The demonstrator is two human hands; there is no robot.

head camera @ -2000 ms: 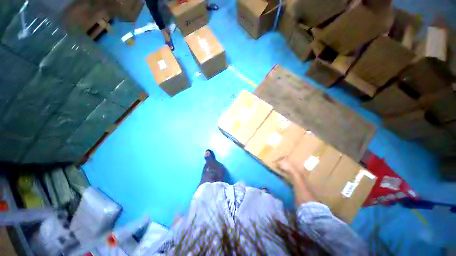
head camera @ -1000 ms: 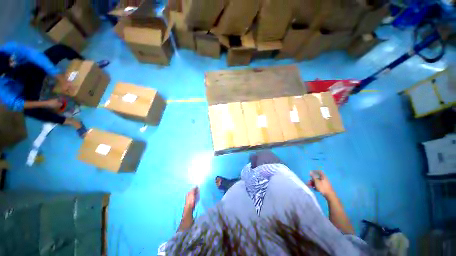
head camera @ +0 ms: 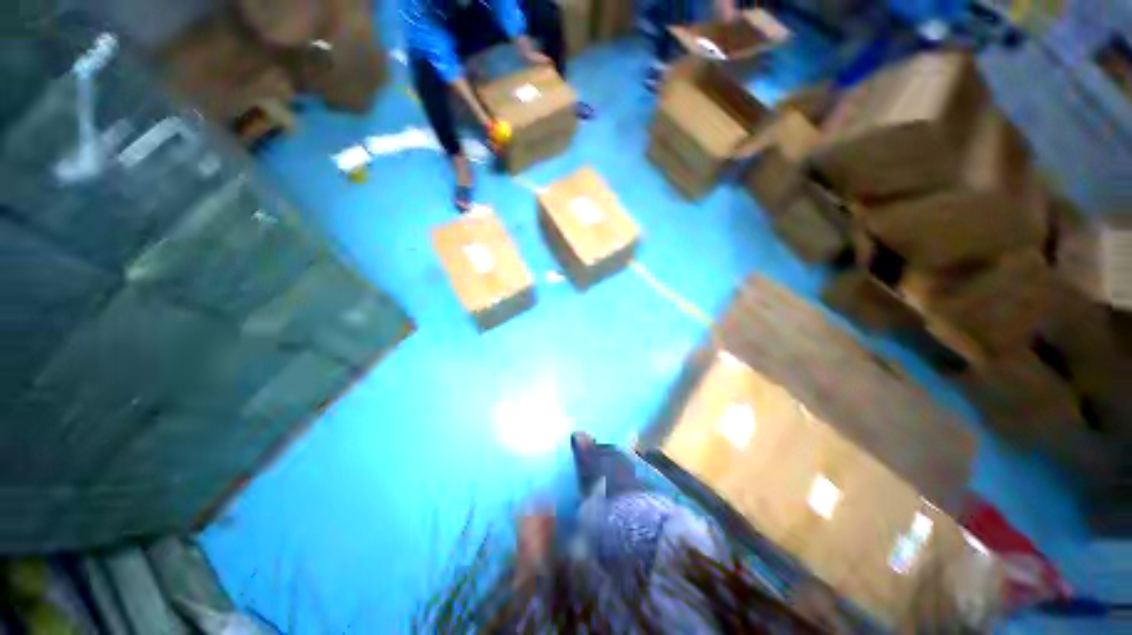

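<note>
Sealed cartons (head camera: 776,465) with white labels stand side by side in a row on the wooden pallet (head camera: 857,372), at the lower right. The pallet's far strip is bare board. Two more sealed cartons, a left one (head camera: 482,263) and a right one (head camera: 588,223), stand apart on the floor ahead. My left hand (head camera: 535,540) is a blur low in the middle, in front of my body and away from every carton; its fingers cannot be made out. My right hand cannot be made out.
A person in blue (head camera: 435,50) sits at the top with hands at another carton (head camera: 528,112). Open cartons (head camera: 950,199) pile up on the right. A green-wrapped stack (head camera: 161,310) stands on the left. The red pallet truck (head camera: 1012,552) is at the lower right.
The view has swung left, so the pallet row now lies lower right and the two floor cartons are ahead. My right hand, visible and off the cartons before, has dropped from clear view.
</note>
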